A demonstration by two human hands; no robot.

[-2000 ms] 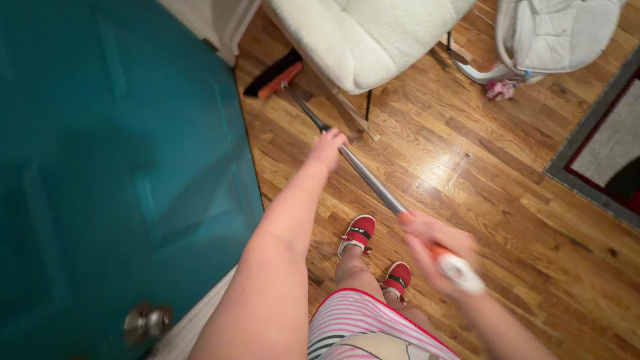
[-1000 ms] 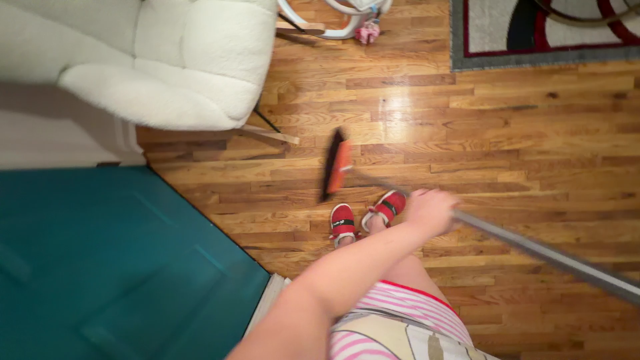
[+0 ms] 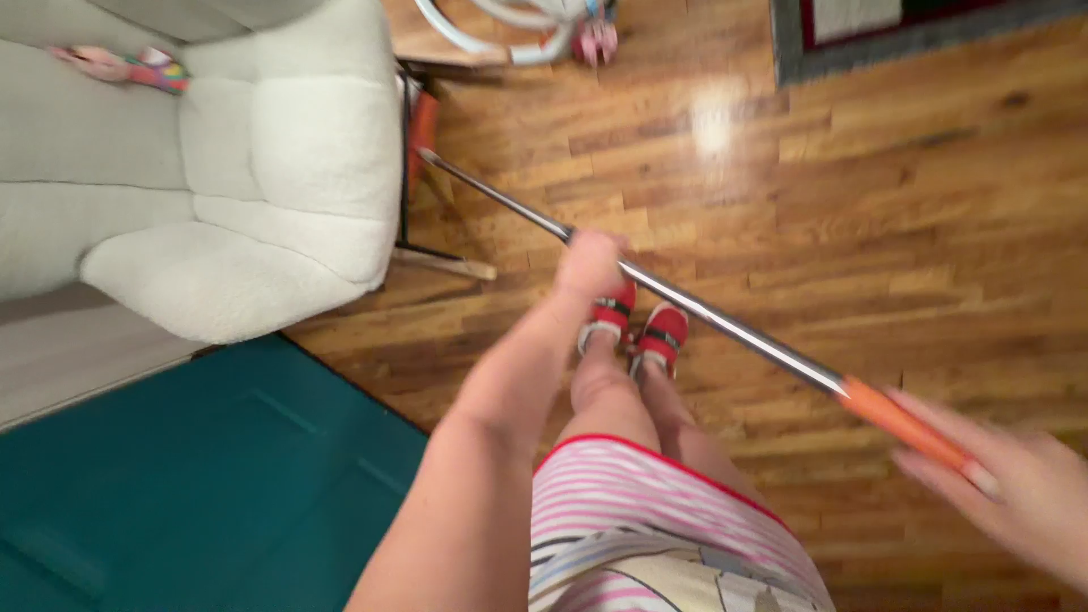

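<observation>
A broom with a metal pole (image 3: 731,325) runs from upper left to lower right across the view. My left hand (image 3: 591,265) is closed around the middle of the pole. At its far end the orange broom head (image 3: 422,140) lies at the front edge of the white armchair (image 3: 314,153), partly hidden by the chair's frame. My right hand (image 3: 1003,476) is at the orange grip (image 3: 905,425), its fingers extended along both sides of the grip's end; it is blurred.
Wooden floor (image 3: 850,246) surrounds my red shoes (image 3: 663,333). A teal door (image 3: 212,476) stands at lower left. A white-framed baby seat (image 3: 544,42) and a pink toy (image 3: 597,42) are beyond the chair, a gray-bordered rug (image 3: 790,72) at upper right. The chair's wooden rocker (image 3: 450,263) sticks out.
The broom head, over the floor by my shoes one second ago, is now at the armchair's front edge. My right hand, outside the view then, is back at the grip. The view has turned since the first frame.
</observation>
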